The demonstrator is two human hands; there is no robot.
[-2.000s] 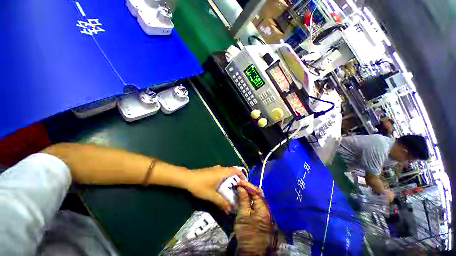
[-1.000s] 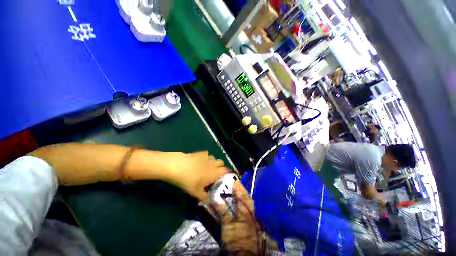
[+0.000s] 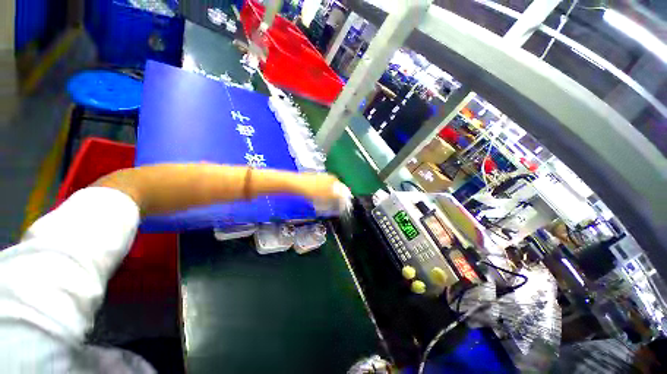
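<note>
My left hand [image 3: 322,191] reaches across the left blue sheet [image 3: 197,117] to its right edge, beside the instrument. It is blurred. A small white block, seemingly a plug adapter [image 3: 342,197], is at its fingertips. A row of white adapters [image 3: 296,131] lines the sheet's far right side. Several more adapters [image 3: 274,237] sit by its near edge, on the green bench. A whitish object [image 3: 369,365] is cut off at the bottom edge; I cannot tell what it is. My right hand is not in view.
The electronic load [image 3: 409,237], with green digits, stands right of the bench [image 3: 270,307], beside red-digit displays [image 3: 462,264]. A pale cable [image 3: 439,336] runs below it. A red bin [image 3: 95,164] and blue stool [image 3: 106,89] are at left. Grey metal framing [image 3: 373,80] crosses above.
The view has swung left and up the bench. My left hand has left the work spot and moved out over the blue sheet with a white block. My right hand has gone out of view.
</note>
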